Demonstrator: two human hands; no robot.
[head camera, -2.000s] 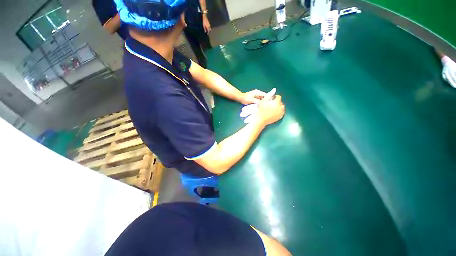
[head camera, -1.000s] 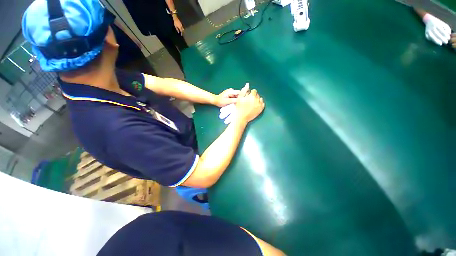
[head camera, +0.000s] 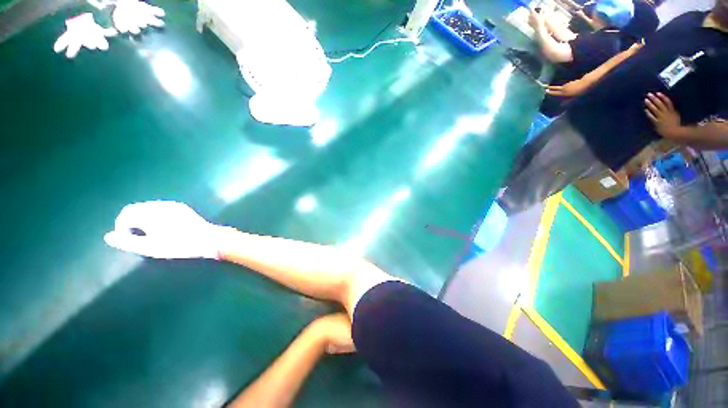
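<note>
My right hand (head camera: 164, 229) wears a white knitted glove and rests on the green bench top (head camera: 383, 159) at the left. Its fingers look curled, with a small dark gap between them; overexposure hides whether it holds anything. My bare left hand (head camera: 339, 331) lies by my right elbow, partly hidden behind the arm and dark sleeve. A pair of white gloves (head camera: 84, 36) lies flat across the bench at the top left. A white desk fan (head camera: 283, 76) stands at the top centre, strongly overexposed.
A white cable (head camera: 371, 49) runs from the fan toward a pale post (head camera: 419, 17). A blue tray of small dark parts (head camera: 463, 32) is beside it. People in dark shirts are at the right bench edge. Blue crates (head camera: 642, 351), cartons (head camera: 638, 295) and yellow floor lines lie at right.
The view has swung to the right. The person in the blue cap and the pallet are out of view. My arms, the fan, the parts tray and other people now show.
</note>
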